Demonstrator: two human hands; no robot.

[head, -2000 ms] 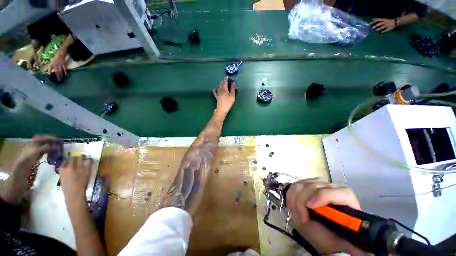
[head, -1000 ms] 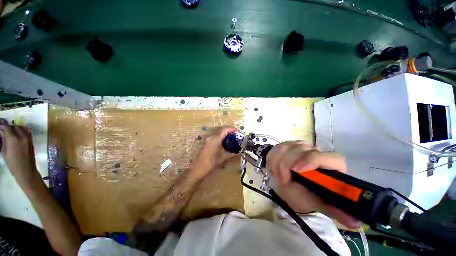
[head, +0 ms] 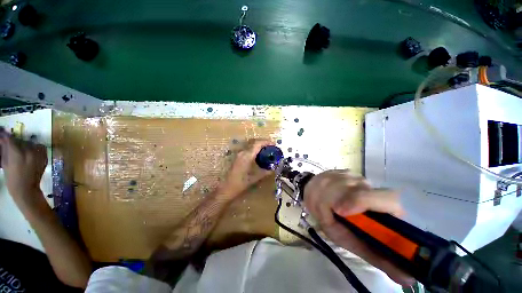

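Note:
My left hand (head: 245, 167) holds a small dark ribbed motor-like unit (head: 269, 157) above the right part of the brown board (head: 154, 217). The unit's round face is turned up towards me. My right hand (head: 343, 206) is closed around the electric screwdriver, black with an orange grip panel (head: 380, 236). The tool points left, and its silvery nozzle (head: 289, 176) is at the unit's right side. Whether the tip touches a screw cannot be seen. A black cord (head: 320, 243) hangs from the nozzle.
The green conveyor (head: 171, 68) behind the board carries several dark units, one with a patterned face (head: 244, 38). A white feeder box (head: 423, 154) stands at the right. Small dark bits lie on the cream sheet (head: 337, 131). A white scrap (head: 189, 183) lies on the board. Another person's arm (head: 40, 200) is at the left.
My left hand has come back from the belt with a unit and holds it at the nozzle. In the last second the unit's face has turned upward. Units on the belt have shifted left in view.

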